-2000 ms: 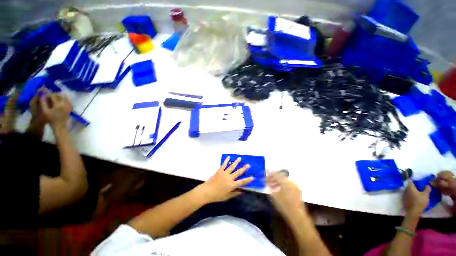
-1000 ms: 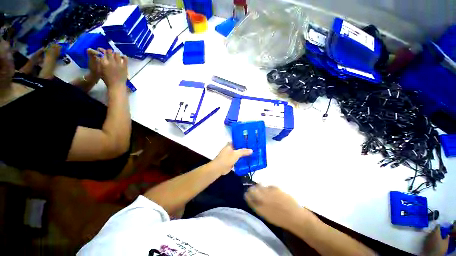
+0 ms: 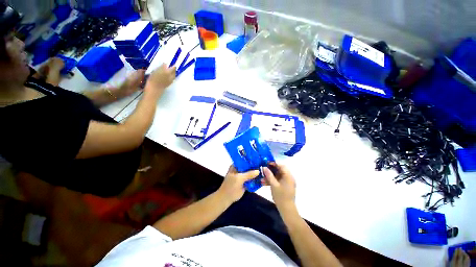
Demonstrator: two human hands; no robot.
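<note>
A blue blister tray (image 3: pixel 249 154) is held up, tilted, above the table's front edge, with two connector ends showing in its recesses. My left hand (image 3: pixel 236 182) grips its lower left side, thumb on its face. My right hand (image 3: pixel 280 183) is at its lower right corner, fingers on the tray's lower part. Any cable under the right fingers is mostly hidden. A stack of printed sleeves (image 3: pixel 276 130) stands just behind the tray. White-and-blue printed sleeves (image 3: pixel 196 121) lie to the left.
A black cable pile (image 3: pixel 402 143) lies at right, with blue trays (image 3: pixel 365 60) and a clear bag (image 3: pixel 279 55) behind. Another tray (image 3: pixel 426 227) lies at front right. A person in black (image 3: pixel 104 130) works at left; another person's hand (image 3: pixel 460 258) shows at lower right.
My right hand has come up from below the tray onto its lower right. The tray has tilted. The person at left has reached toward the sleeves.
</note>
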